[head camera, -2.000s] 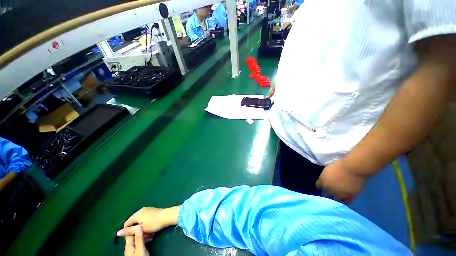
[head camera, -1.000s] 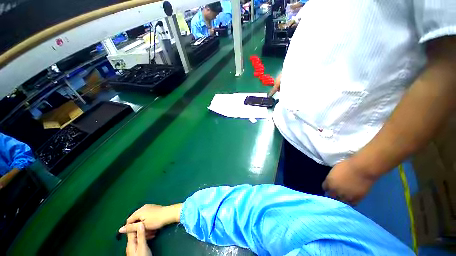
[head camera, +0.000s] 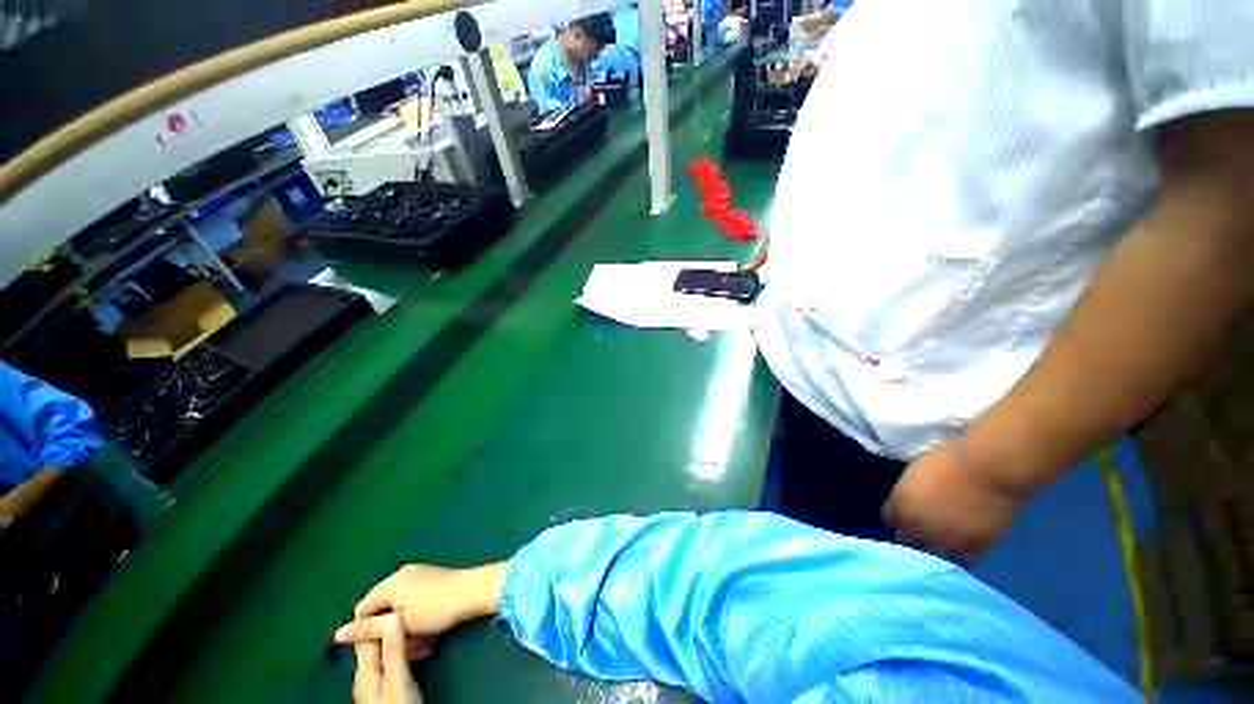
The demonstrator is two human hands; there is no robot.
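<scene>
My right hand [head camera: 429,601] comes from a light blue sleeve and rests low on the green bench [head camera: 550,413], fingers bent. My left hand [head camera: 387,671] is cut off by the bottom edge; its fingers touch my right hand. A small dark thing [head camera: 337,651] shows beside the fingertips; whether a hand holds it cannot be told. A white paper sheet [head camera: 633,296] lies farther up the bench with a black smartphone [head camera: 715,283] on its right part.
A person in a white striped shirt [head camera: 949,220] stands at the bench's right side, one hand near the phone. Red parts [head camera: 715,197] lie by a white post [head camera: 659,124]. Black trays [head camera: 406,217] line the far side. A blue sleeve [head camera: 48,426] shows at left.
The view has shifted slightly. The standing person's finger by the phone reached forward one second ago and has drawn back a little. My hands keep nearly the same pose.
</scene>
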